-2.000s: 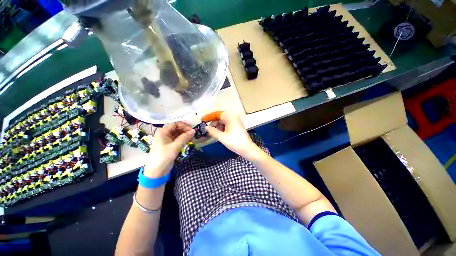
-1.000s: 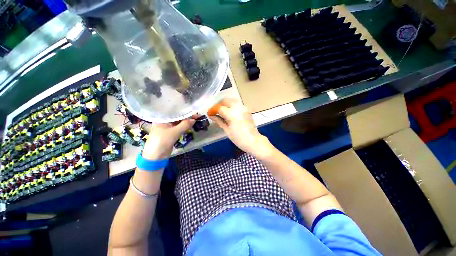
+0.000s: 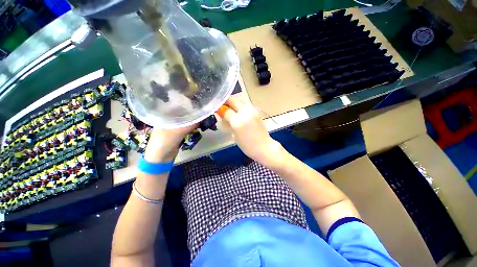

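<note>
My right hand (image 3: 238,119) is closed around the orange grip (image 3: 224,110) of a tool, likely a soldering iron, at the right rim of the clear fume hood (image 3: 180,78). The tool's tip is hidden. My left hand (image 3: 166,140) is under the hood's lower rim. Its fingers are hidden, and I cannot tell what they hold. A black housing (image 3: 209,123) lies on the pale board between my hands. A small circuit board (image 3: 191,141) lies beside my left hand. More loose circuit boards (image 3: 131,141) lie to its left.
Dense rows of circuit boards (image 3: 47,156) fill the left. Rows of black housings (image 3: 340,55) and a short row of them (image 3: 260,65) stand on a cardboard sheet (image 3: 287,94). An open carton (image 3: 351,183) with black parts is at lower right. White cable (image 3: 228,5) lies at the top.
My left hand has moved up and left under the hood. My right hand with the orange grip has moved up to the hood's rim. A black housing and white cable have come into view.
</note>
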